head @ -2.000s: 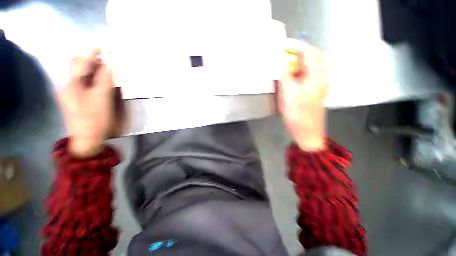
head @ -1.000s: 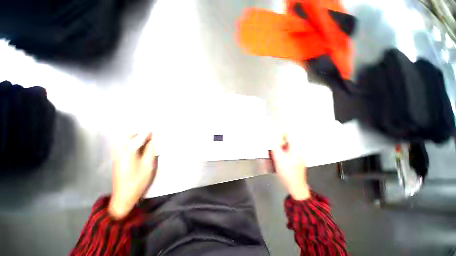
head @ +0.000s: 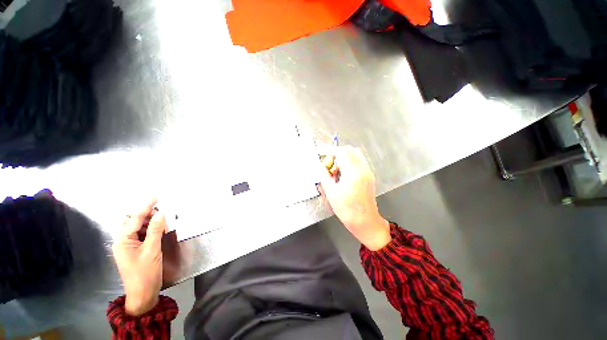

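Note:
The white marking template lies near the table's front edge, its outline partly lost in glare. A small rectangular window in it shows dark. My left hand is at its near left corner, thumb and fingers closed on the edge. My right hand is at its right edge, fingers curled around a thin marking pen, whose blue end sticks up. Yellow finger coverings show at those fingers. The pen's tip is hidden. Whether a black piece lies under the whole template cannot be told.
Stacks of black cut panels stand at the far left, near left and upper right. Orange-red pieces lie at the back, with black pieces beside them. The shiny metal table has a slanting front edge. A metal rack stands right.
The view has shifted to show more table. Against it, the template now lies tilted near the front edge, with both hands still at its sides. The pen's blue end shows more clearly.

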